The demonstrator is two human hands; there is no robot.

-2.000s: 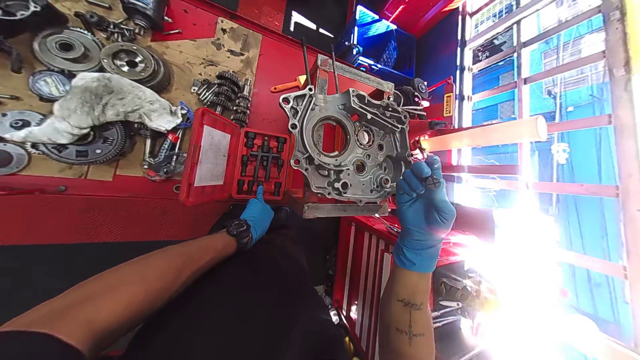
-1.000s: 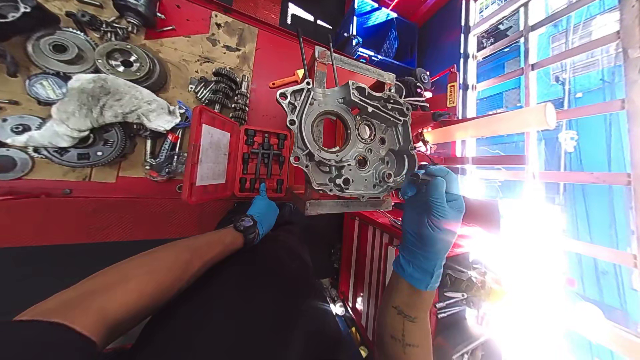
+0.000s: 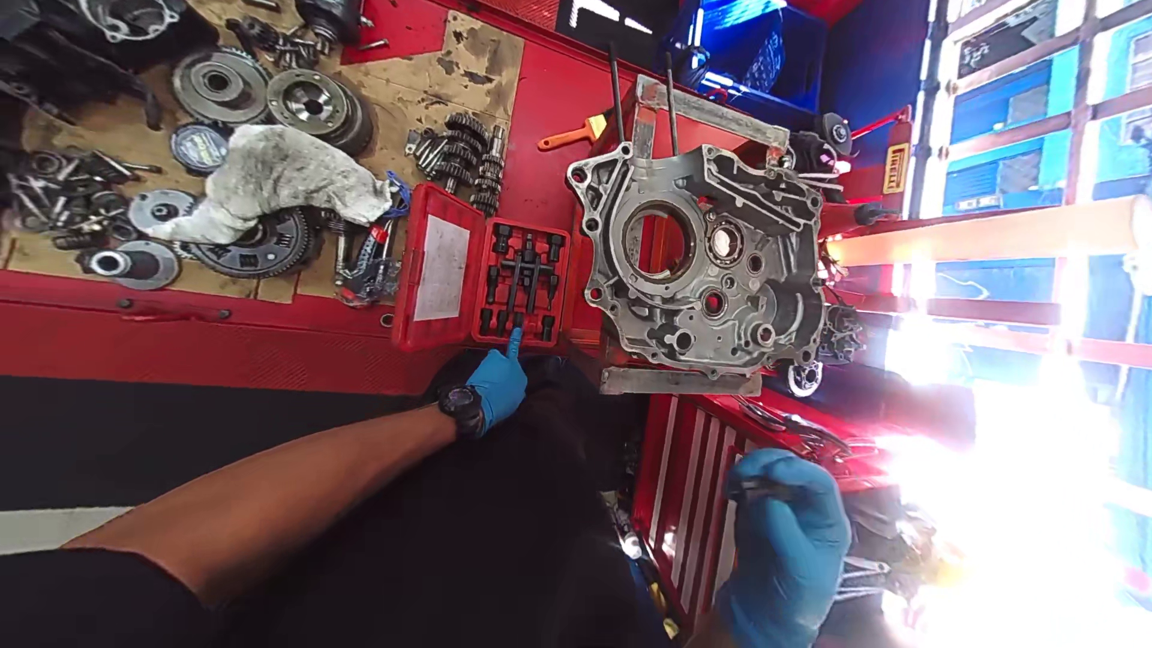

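Observation:
My left hand (image 3: 499, 385), in a blue glove, points with its index finger at the lower edge of an open red plastic case (image 3: 565, 310). Dark metal puller parts (image 3: 526, 267) lie in the case. My right hand (image 3: 785, 531), also gloved in blue, is curled around a small dark piece (image 3: 756, 489), too blurred to name, below and right of the engine crankcase half (image 3: 657, 310). The crankcase half rests on a metal frame (image 3: 675, 382), its bores and bearing facing up, and neither hand touches it.
Gear shafts (image 3: 463, 153) and an orange-handled scraper (image 3: 574, 133) lie behind the case. At left, a stained white rag (image 3: 279, 180) covers part of a clutch basket (image 3: 261, 247) among gears on cardboard (image 3: 409, 90). A red tool chest (image 3: 688, 486) stands below the crankcase.
My right hand has moved from beside the crankcase's right edge down toward me, away from the casting. My left hand stays at the red case, its index finger still extended.

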